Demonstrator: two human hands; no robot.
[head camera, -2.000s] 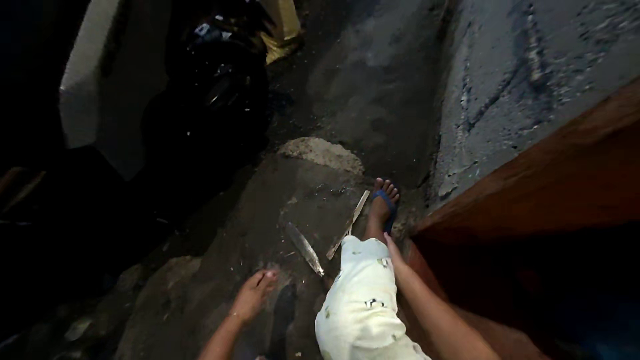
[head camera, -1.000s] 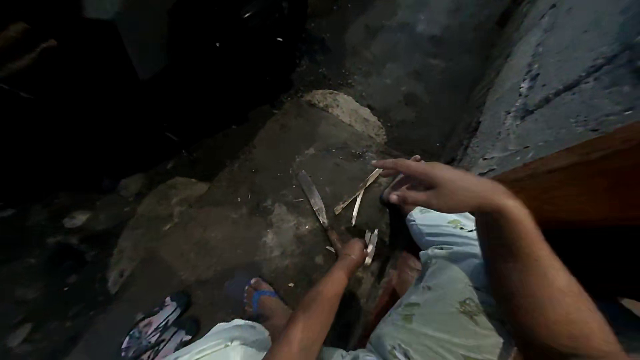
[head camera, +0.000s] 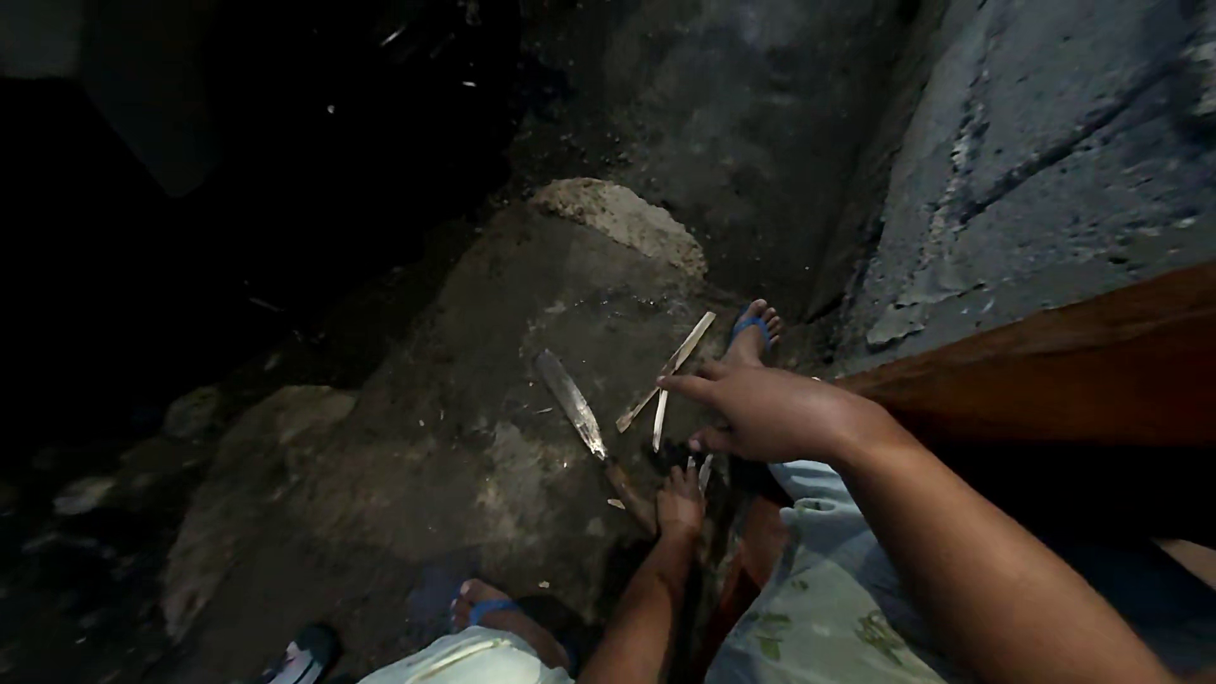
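My left hand (head camera: 680, 503) reaches down to the ground beside small pale slivers of wood (head camera: 704, 472); whether its fingers grip one is not clear. A large knife (head camera: 573, 403) with a worn blade lies on the ground, its dark handle (head camera: 631, 497) just left of that hand. Above it, my right hand (head camera: 774, 407) hovers with the index finger stretched out and nothing seen in it. Its fingertips overlap the view of two split wood strips, a longer one (head camera: 692, 344) and a shorter one (head camera: 659, 420), which cross on the ground.
My feet in blue flip-flops (head camera: 750, 328) (head camera: 489, 605) stand on uneven ground. A rough pale stone patch (head camera: 627, 220) lies ahead. On the right are a cracked concrete surface (head camera: 1054, 161) and a reddish-brown edge (head camera: 1035, 366). Part of another shoe (head camera: 306, 655) shows at the bottom left. The left side is dark.
Two seconds ago my right hand was low by my leg; it is now raised over the wood strips. My left hand has moved to the small slivers near the knife handle. The view has shifted.
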